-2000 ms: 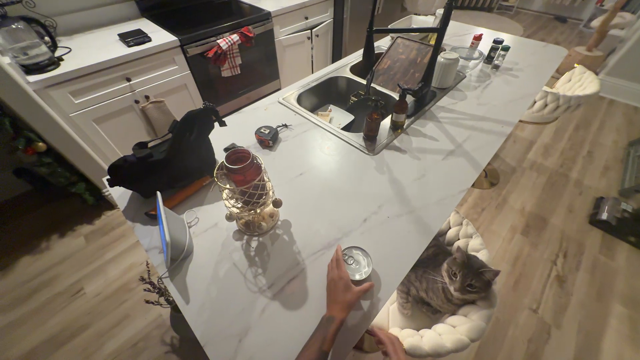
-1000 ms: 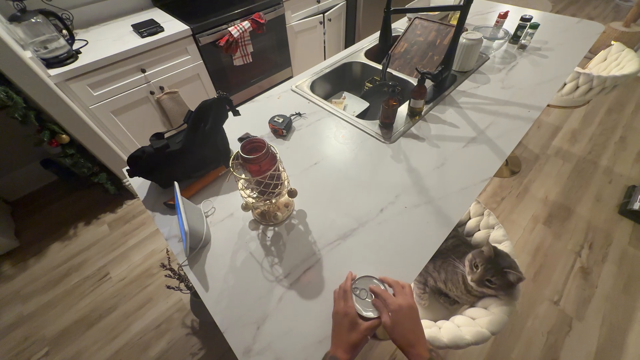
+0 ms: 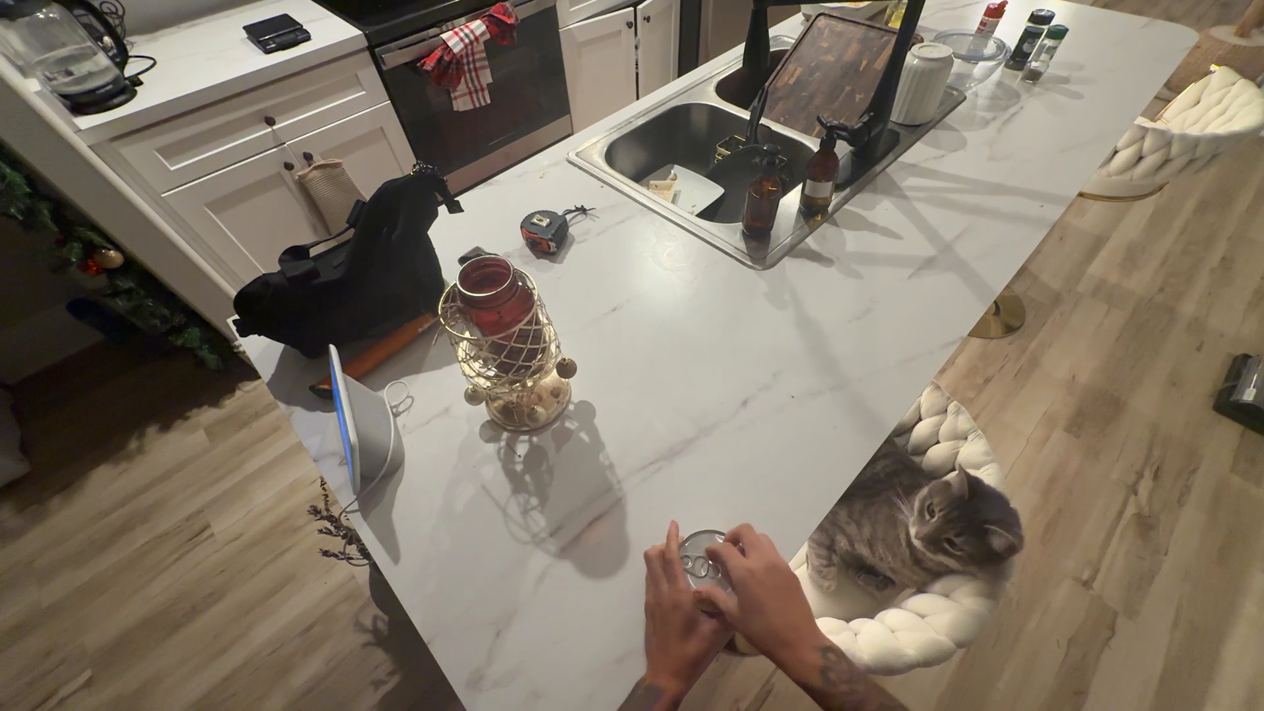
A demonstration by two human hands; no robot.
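Note:
A metal can with a pull-tab lid point(image 3: 703, 559) stands at the near edge of the white marble-patterned counter point(image 3: 681, 395). My left hand point(image 3: 681, 617) is wrapped around the can's left side, holding it. My right hand point(image 3: 758, 592) reaches over from the right, its fingers on the lid beside the pull tab; whether they grip the tab is hard to tell. Left of and beyond my hands stands a gold wire candle holder point(image 3: 506, 360) with a red glass jar point(image 3: 494, 296) in its top.
A grey cat point(image 3: 923, 523) lies in a braided white chair point(image 3: 913, 632) against the counter's right edge. A smart display point(image 3: 365, 425), black bag point(image 3: 355, 267) and tape measure point(image 3: 545, 230) stand at left. Beyond are the sink point(image 3: 662, 138) and amber pump bottles point(image 3: 762, 197).
My right hand has come up from below the counter edge onto the can's lid. My left hand has stayed at the can's left side. The cat's head has turned.

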